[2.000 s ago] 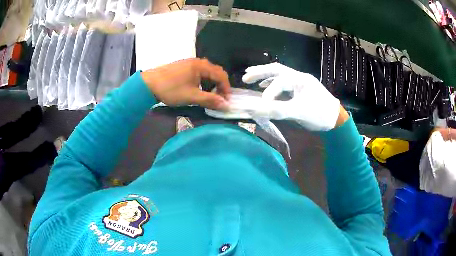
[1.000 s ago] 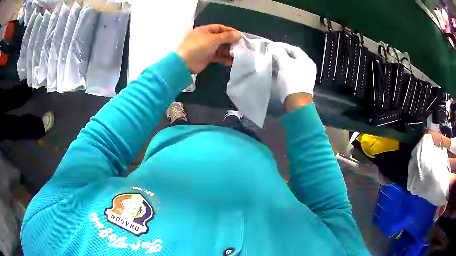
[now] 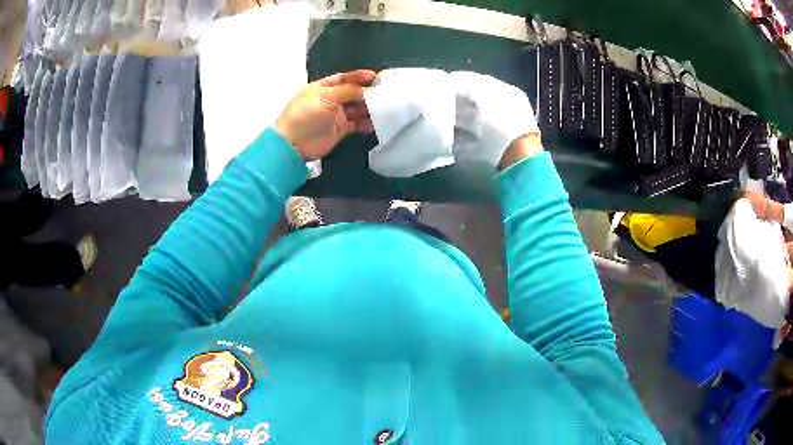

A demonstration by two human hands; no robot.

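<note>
A soft white protective bag [image 3: 410, 126] is held up between my two hands over the green bench. My bare left hand [image 3: 329, 115] grips its left upper edge with the fingertips. My gloved right hand [image 3: 491, 120] is at its right side; the fingers are hidden by the bag and blend with it. I cannot tell if anything is inside the bag. A flat stack of bright white empty bags [image 3: 252, 83] lies left of my left hand. Bagged units [image 3: 165, 130] stand in an overlapping row at the far left.
Waiting black units [image 3: 578, 96] with dotted edges and cord loops lie in a row at the right. A pale metal rail [image 3: 469, 19] runs behind. At right are a yellow item [image 3: 658, 231], blue bins [image 3: 717, 339] and another person's hand with white cloth [image 3: 752, 261].
The bag was low and folded between my hands, then hung long and pointed; now it spans wider and shorter. My left hand has moved left and a little down since one second ago.
</note>
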